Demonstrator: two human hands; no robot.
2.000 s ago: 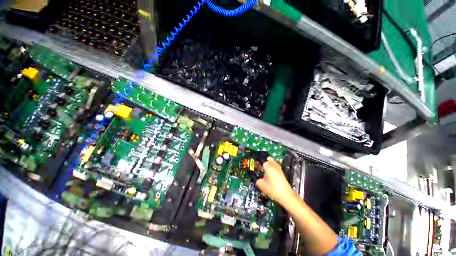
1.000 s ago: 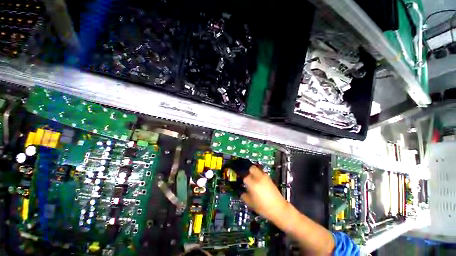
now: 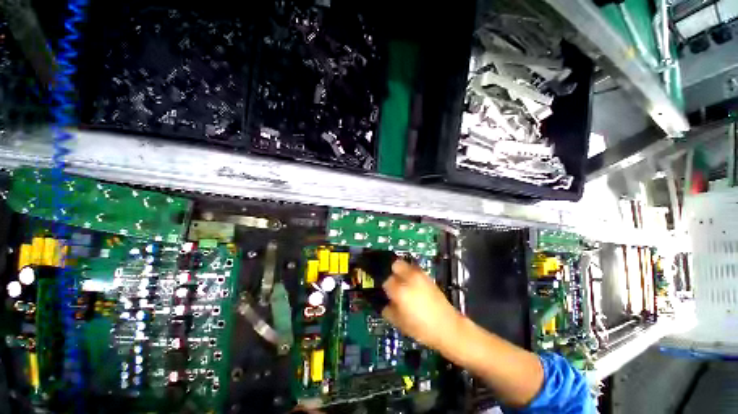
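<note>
A green circuit board lies in a black carrier in front of me, with yellow blocks and white-topped round parts at its left end. My right hand reaches over its upper part from the lower right. Its dark-covered fingertips are around a small yellow-and-black block, with little gap visible. The fingers hide the block's lower end and the board beneath. A skin-coloured sliver at the bottom edge may be part of my left hand; it is too cut off to tell.
Another green board lies left, a third right. Behind the metal rail stand black bins of dark glinting parts and a black bin of pale strips. A blue coiled cord hangs at left.
The view has moved closer and turned, so the boards and bins appear shifted left. My right hand stays at the same block on the board. A skin-coloured sliver now shows at the bottom edge.
</note>
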